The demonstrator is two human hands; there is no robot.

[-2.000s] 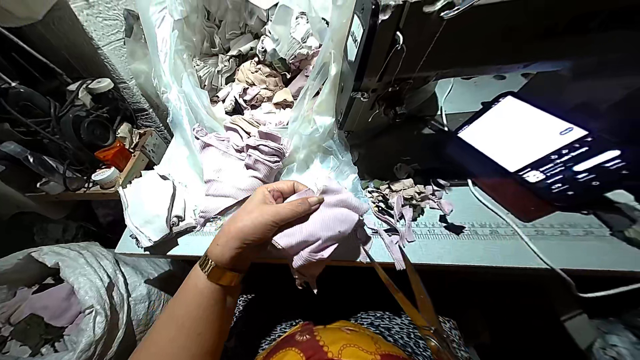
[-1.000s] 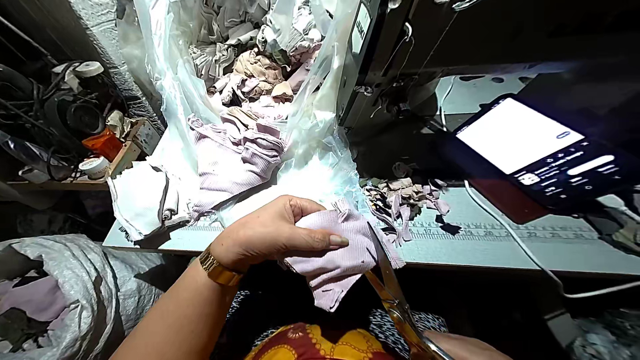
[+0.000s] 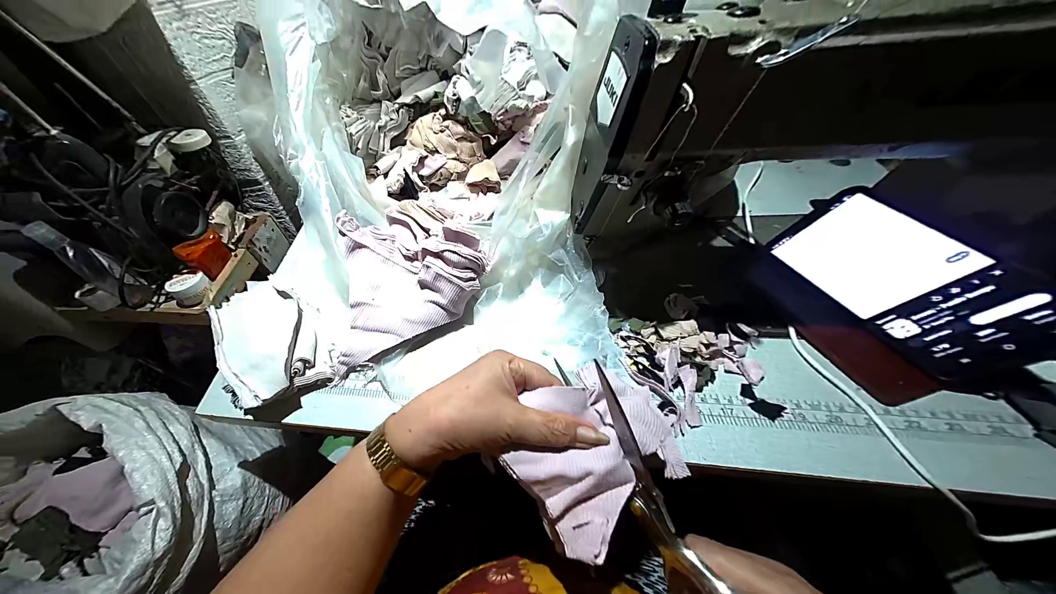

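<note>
My left hand (image 3: 487, 412), with a gold watch at the wrist, pinches a pale pink ribbed fabric piece (image 3: 577, 487) over the table's front edge. My right hand (image 3: 742, 569), partly cut off at the bottom, grips metal scissors (image 3: 648, 495). Their blades are parted around the fabric's upper part, close to my left thumb. A stack of pink ribbed fabric (image 3: 404, 289) lies on the table beside folded white fabric (image 3: 260, 342). Behind, an open clear plastic bag (image 3: 536, 206) holds many crumpled cloth pieces (image 3: 445, 140).
Small fabric scraps (image 3: 693, 346) lie by a printed ruler strip (image 3: 825, 417) along the table edge. A lit phone (image 3: 899, 272) and white cable (image 3: 891, 445) are at right, below a Juki sewing machine (image 3: 825, 99). A woven sack (image 3: 198, 487) of scraps stands lower left.
My right hand has come into view at the bottom right. The scissors, lower down two seconds ago, have moved up to the pink fabric, and their blades have parted.
</note>
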